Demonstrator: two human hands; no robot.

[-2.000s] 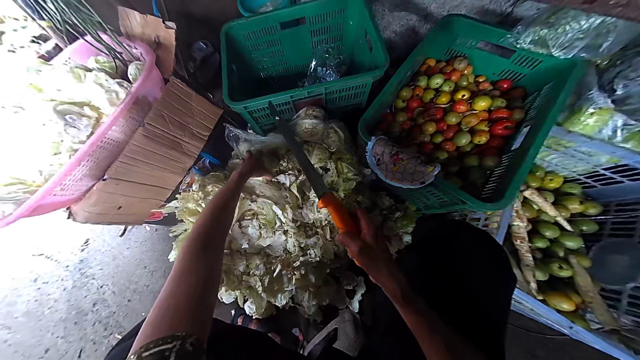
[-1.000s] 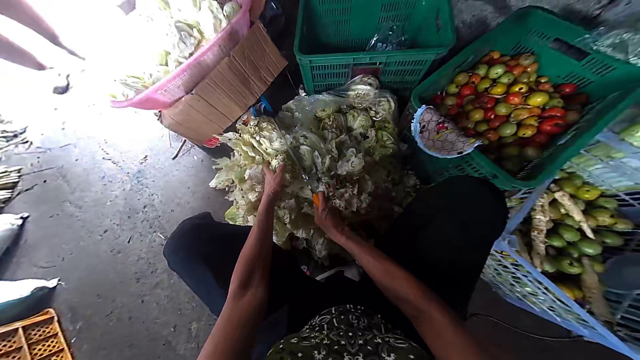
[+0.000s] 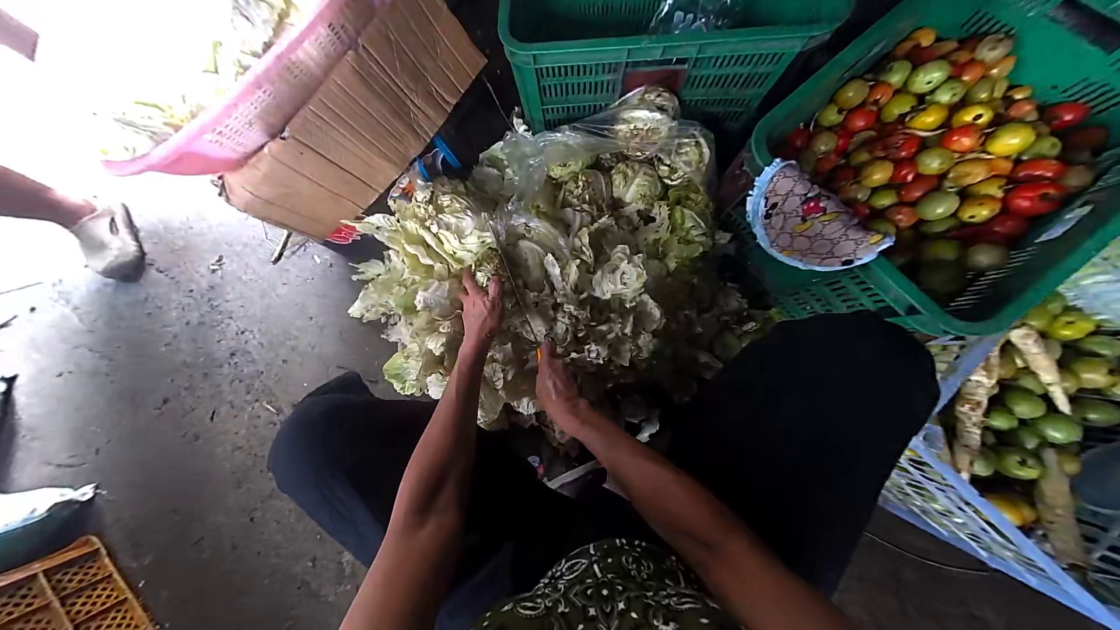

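Observation:
My left hand (image 3: pixel 480 308) is at the base of a pale, leafy lettuce head (image 3: pixel 442 229) on the left of the leaf pile; its fingers are partly hidden by the leaves. My right hand (image 3: pixel 557 381) grips the orange handle of a knife, whose thin blade (image 3: pixel 518 293) points up and left, edge-on, beside the lettuce head. Under both hands lies a heap of wilted lettuce leaves (image 3: pixel 604 302). Behind it, a clear plastic bag (image 3: pixel 560 149) partly covers more lettuce heads (image 3: pixel 637 184).
Green crates (image 3: pixel 604 51) stand behind; the right one holds tomatoes (image 3: pixel 936 162) and a patterned cloth piece (image 3: pixel 809 219) at its rim. A pale blue crate (image 3: pixel 971 525) with green fruit is at right. Cardboard (image 3: pixel 350 144), a pink basket (image 3: pixel 254 105), another person's foot (image 3: pixel 109 241) and an orange crate (image 3: pixel 74 586) are left.
The knife, raised broadside over the pile two seconds ago, is now lower, among the leaves. My left hand has gone from the plastic bag to the lettuce head at left. Another person's foot is now nearer the cardboard.

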